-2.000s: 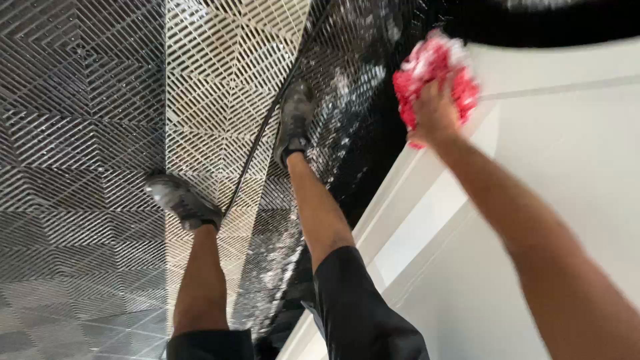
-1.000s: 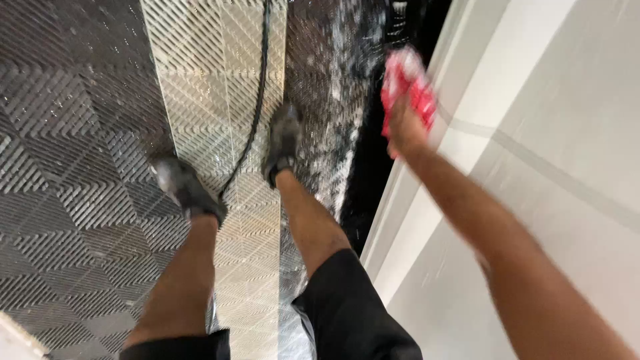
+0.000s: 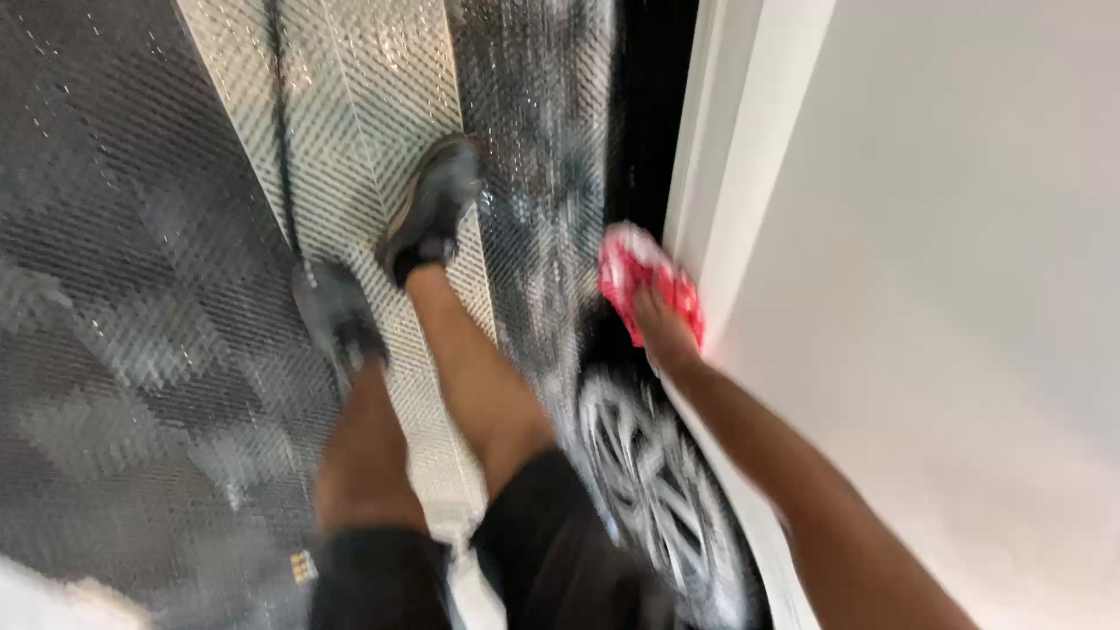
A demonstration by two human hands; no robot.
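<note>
My right hand (image 3: 661,324) is pressed on a red wash mitt or cloth (image 3: 652,284) with white suds on its upper part. The mitt lies against the lower edge of a white car's side (image 3: 735,175), just above and beside a wheel with a multi-spoke silver rim (image 3: 647,481). Motion blurs the mitt and fingers, so how the hand sits on or in it cannot be told. My left hand is out of view.
My shoes (image 3: 437,197) stand on wet, ribbed floor tiles (image 3: 385,96) in light and dark strips. A black hose (image 3: 282,131) runs along the light strip to my feet. Suds cover the dark tiles (image 3: 534,175) beside the car. A pale object shows at the bottom left.
My right hand has moved with the red mitt along the car's lower side to beside a wheel, which the earlier frames do not show. My feet have stepped along, and the view has shifted with them.
</note>
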